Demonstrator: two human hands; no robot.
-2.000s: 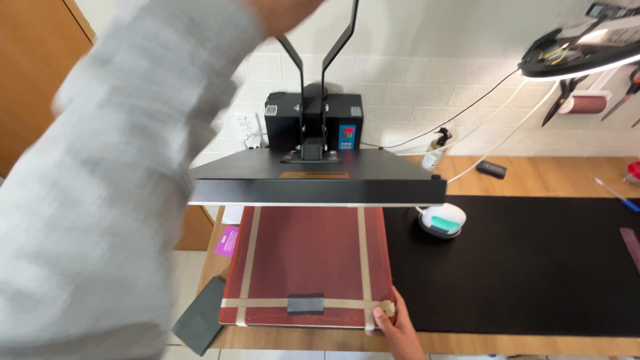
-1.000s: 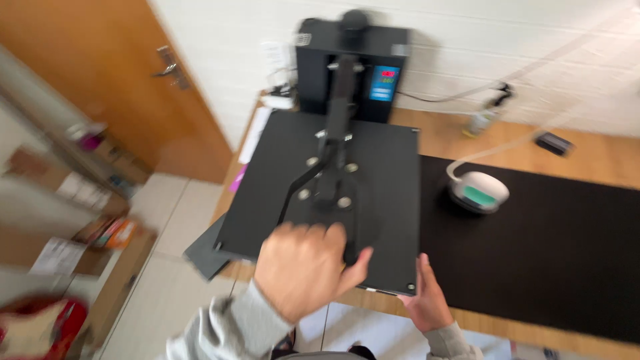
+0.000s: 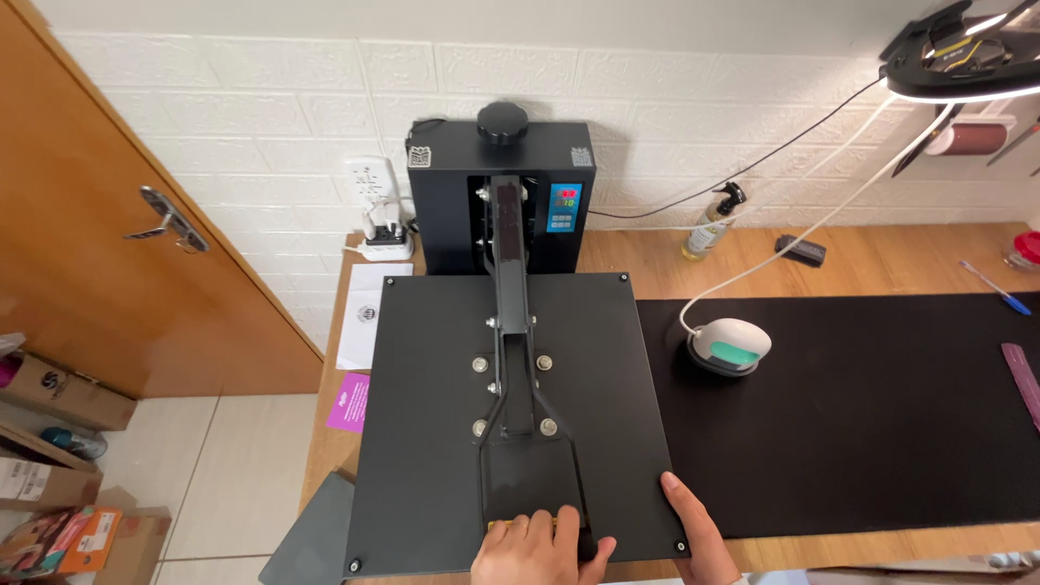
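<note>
A black heat press stands on the wooden worktop, its square upper plate lowered and its lever arm lying forward over it. My left hand is closed around the lever's handle at the front edge of the plate. At the plate's front right corner is my right hand, thumb on the edge and the other fingers hidden beneath. A small display is lit on the press's housing. Whatever lies under the plate is hidden.
Right of the press, a white mini iron rests on a black mat. Behind stand a spray bottle and a small black object. A power strip and papers lie left. A ring lamp hangs upper right.
The upper plate has come down over the red, taped piece seen two seconds ago, and the lever has swung forward and down with my left hand on it. My right hand stays at the front right corner.
</note>
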